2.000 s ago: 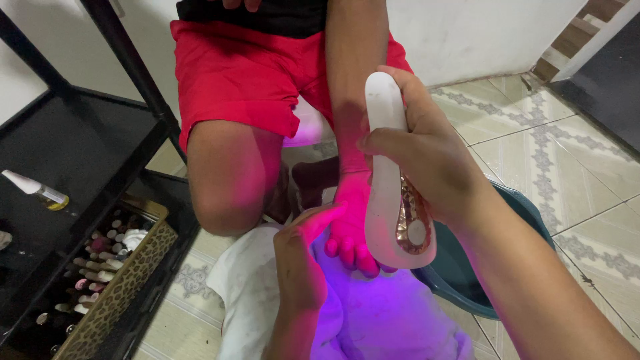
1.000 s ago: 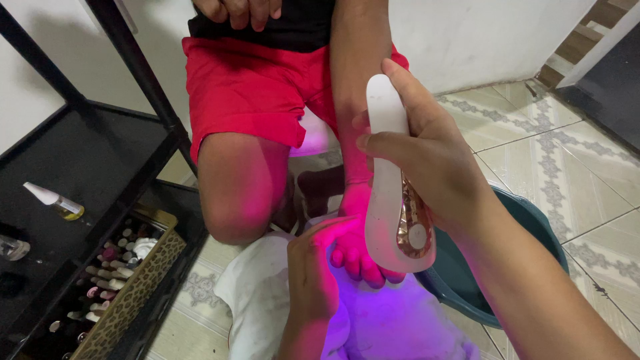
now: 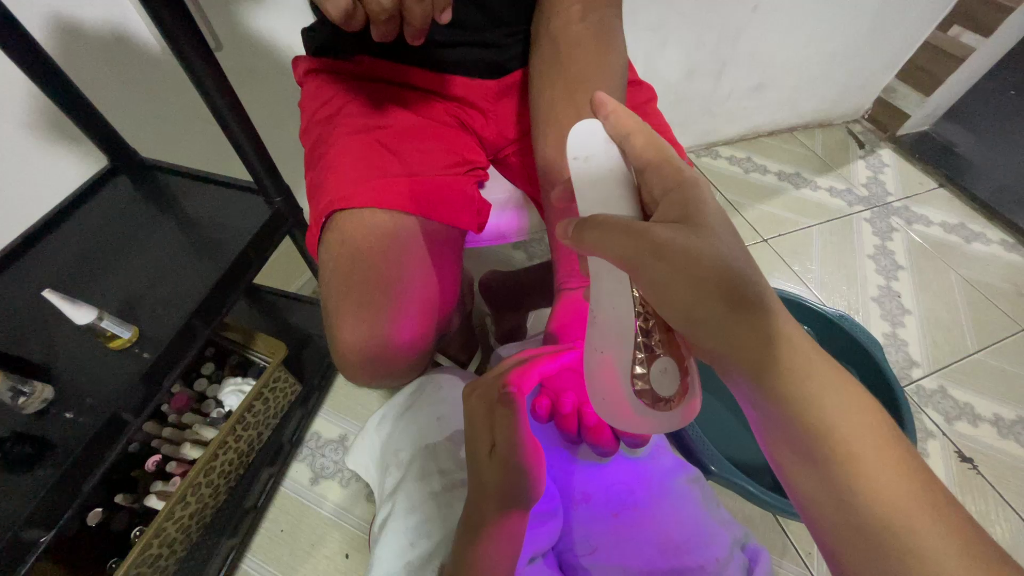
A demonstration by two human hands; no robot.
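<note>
My right hand (image 3: pixel 672 240) is closed around a white handheld nail-curing lamp (image 3: pixel 604 312) with a faceted copper-coloured inset. The lamp is over the hand of a seated person (image 3: pixel 572 400), whose fingers glow pink in its light. My left hand (image 3: pixel 504 432) is beside that hand, its fingers reaching to the person's hand; whether it grips it is hidden by glare and overlap. Under the hands lies a white towel (image 3: pixel 416 448), lit purple on the right. The person wears red shorts (image 3: pixel 400 144).
A teal basin (image 3: pixel 856 352) stands on the tiled floor at right. At left, a black shelf cart (image 3: pixel 184 216) holds a white-capped bottle (image 3: pixel 100 320), a glass bottle (image 3: pixel 24 392) and a leopard-print box (image 3: pixel 216 464) of nail polish bottles.
The lamp remains over the person's hand, in my right hand. The person's other hand, at the top, shows more fingers than two seconds ago.
</note>
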